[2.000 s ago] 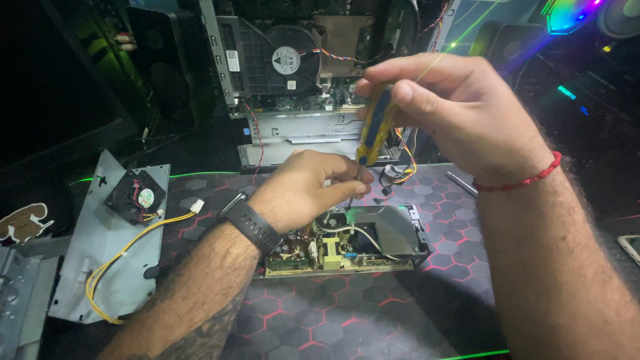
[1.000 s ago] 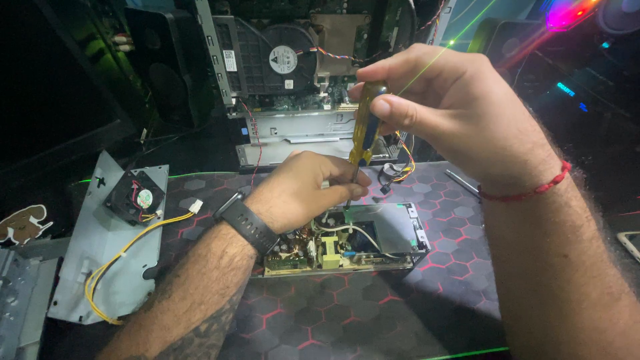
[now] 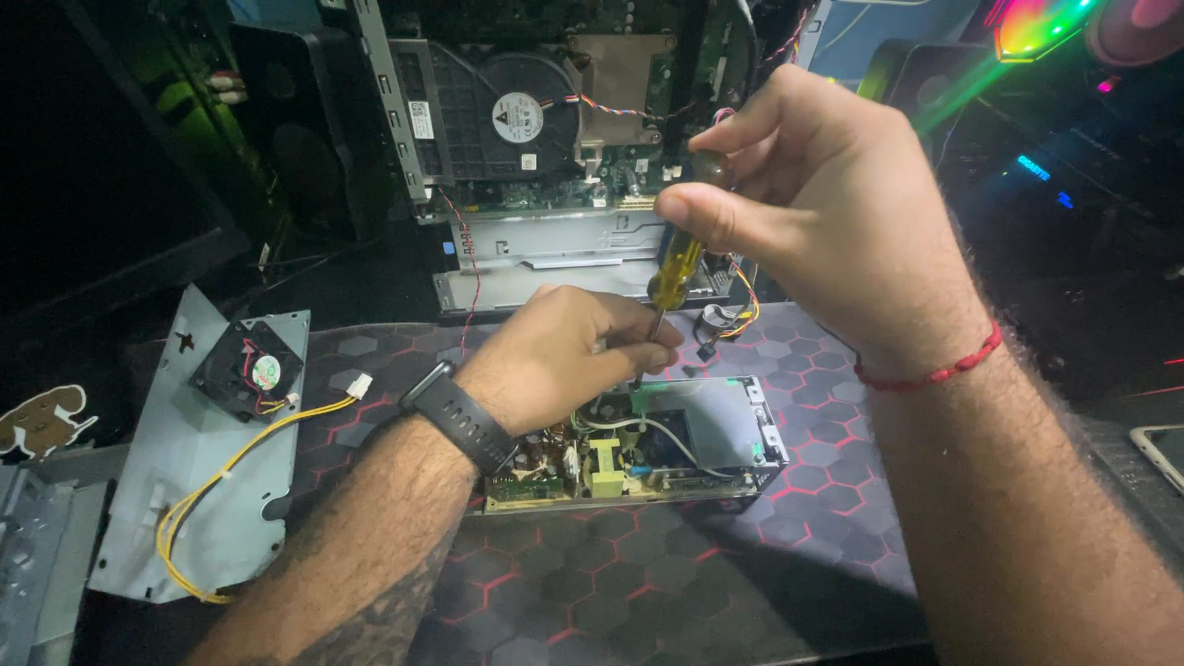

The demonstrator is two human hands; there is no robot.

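Note:
An opened power supply unit lies on a dark desk mat with a red hexagon pattern. Above it my right hand grips the yellow and blue handle of a screwdriver, which points down at the unit's far edge. My left hand, with a black watch on the wrist, pinches the screwdriver's shaft between thumb and fingers. The tip is partly hidden by those fingers, so its exact contact point cannot be told. A white cable crosses the unit's inside beside a yellow transformer.
At left lies a bent metal cover with a small black fan and yellow wires. An open computer case with a blower fan stands behind. A connector bundle rests behind the unit; a phone is far right.
Both hands have stayed at the screwdriver over the unit. My right hand's fingers have shifted around the top of its handle.

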